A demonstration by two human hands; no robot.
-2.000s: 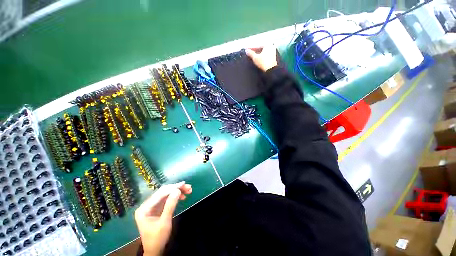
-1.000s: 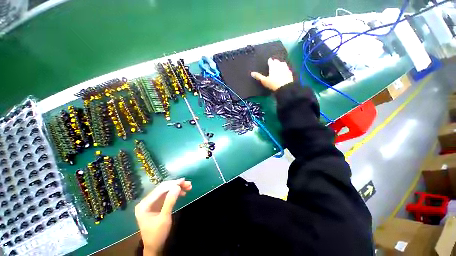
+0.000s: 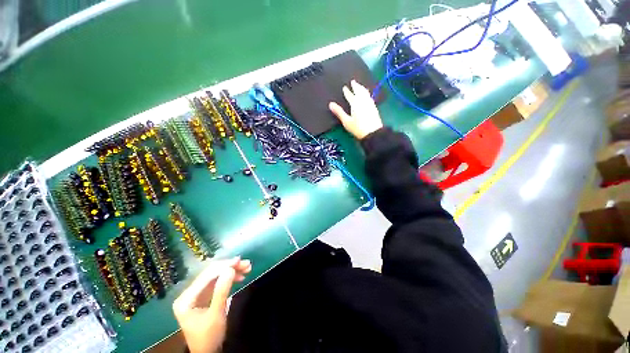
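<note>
A flat black foam pad (image 3: 314,103) lies on the green bench, with small dark pieces in a row along its far left edge. My right hand (image 3: 358,112) is over the pad's right part, fingers spread, with nothing seen in it. My left hand (image 3: 211,293) is at the bench's near edge, thumb and fingertips close together; whether they pinch something tiny cannot be told. A loose pile of black plastic housings (image 3: 297,152) lies left of and nearer than the pad. Green circuit boards (image 3: 117,186) with yellow bits stand in two rows on the left.
A clear blister tray (image 3: 38,265) with domed black pieces is at far left. A light-blue cord (image 3: 354,180) crosses the housing pile. A few round components (image 3: 274,202) lie by a pale strip (image 3: 289,231). Blue cable (image 3: 432,110) loops at right above a red stool (image 3: 476,153).
My right hand has moved from the pad's far edge to over its right part, and its fingers have spread. My left hand keeps its pinched pose. The view has shifted slightly.
</note>
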